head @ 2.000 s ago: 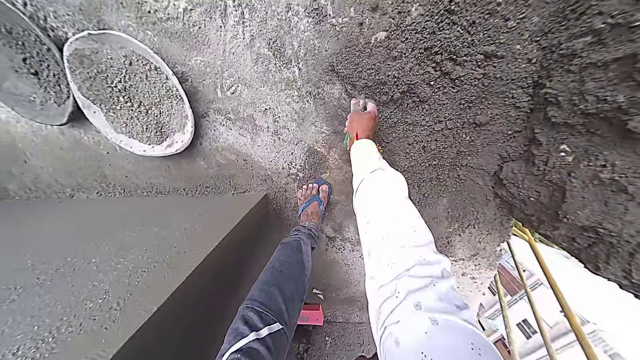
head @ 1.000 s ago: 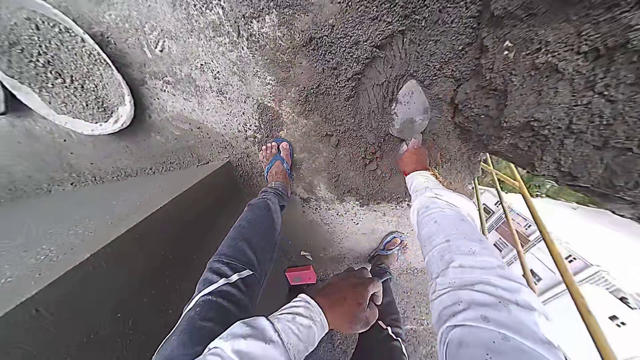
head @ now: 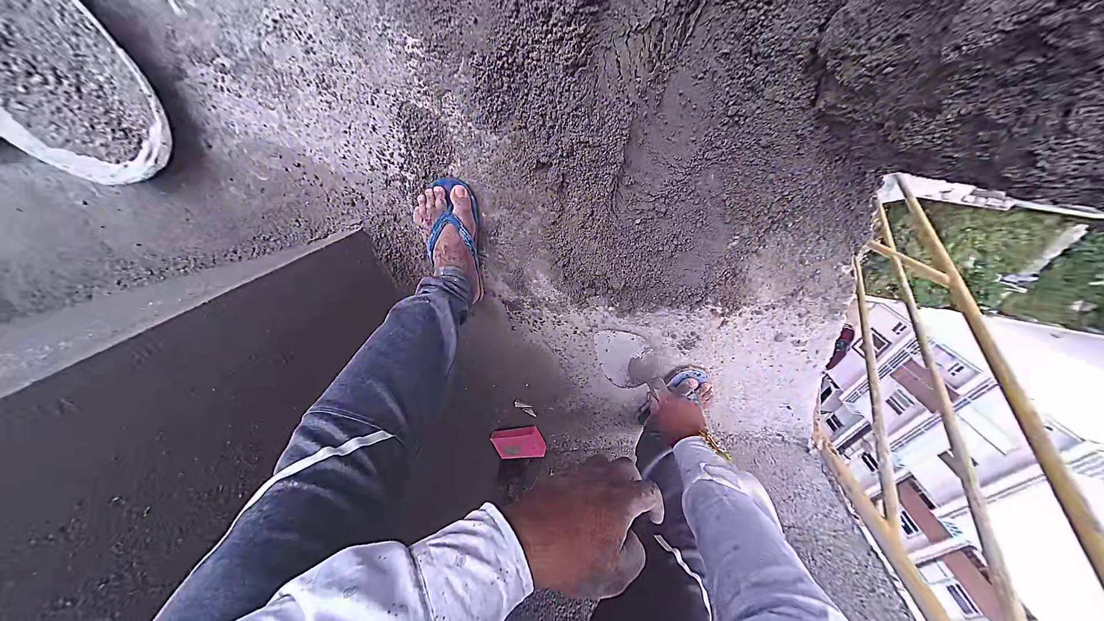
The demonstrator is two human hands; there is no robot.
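Observation:
My right hand (head: 677,416) grips a pointing trowel (head: 623,358) by its handle, just over my right foot in its blue flip-flop. The blade lies flat at the pale floor strip, with some grey mortar near its handle end. My left hand (head: 591,528) is curled in front of my legs, above a thigh; nothing shows in it, and its palm is hidden. Ahead of the trowel spreads a bed of wet mortar (head: 681,198) with a smoothed streak through it.
A pan of mortar (head: 159,142) stands at the upper left. A grey plastered block with a sharp edge (head: 198,319) rises along the left. Near my feet lies a red plastic object (head: 519,442). Yellow metal rails (head: 957,302) mark a drop at the right, with buildings beyond.
The trowel, in my right hand, has come back from the mortar bed towards my right foot. My left hand, not in view two seconds ago, stays in front of my legs.

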